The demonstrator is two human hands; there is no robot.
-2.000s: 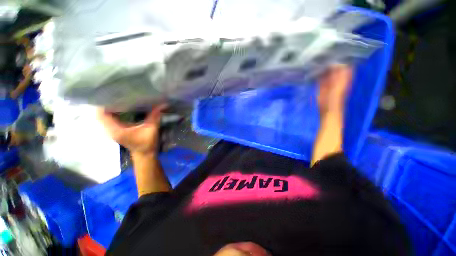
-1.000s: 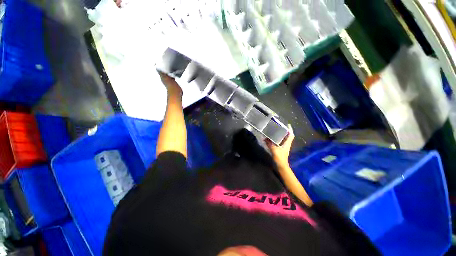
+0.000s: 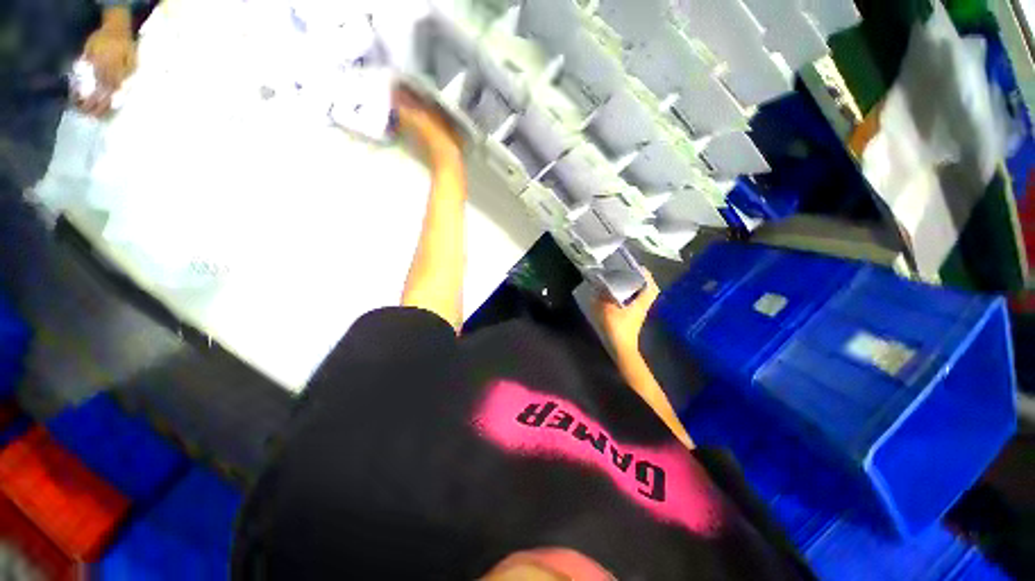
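A row of small open white cartons (image 3: 619, 276) lies slanted along the near side of more rows of open cartons (image 3: 653, 136), whose pale flaps stand up. My left hand (image 3: 429, 123) is at the far end of this row, its fingers partly hidden and blurred. My right hand (image 3: 624, 318) is at the near end, around the last carton. The row is pressed between my two hands and looks to touch the rows behind it. The insides of the near cartons look empty.
A white-topped table (image 3: 261, 250) is on the left, with small white pieces (image 3: 301, 57) at its far end. Another person's hand (image 3: 108, 68) is at the far left. Blue totes (image 3: 840, 340) are at the right, a red-orange tote (image 3: 62, 488) at lower left. A pale sheet (image 3: 936, 148) hangs at right.
The carton row was lifted in both hands above the floor gap, then moved forward to the other rows. Earlier still, it was raised across the view. The view has turned, showing more table.
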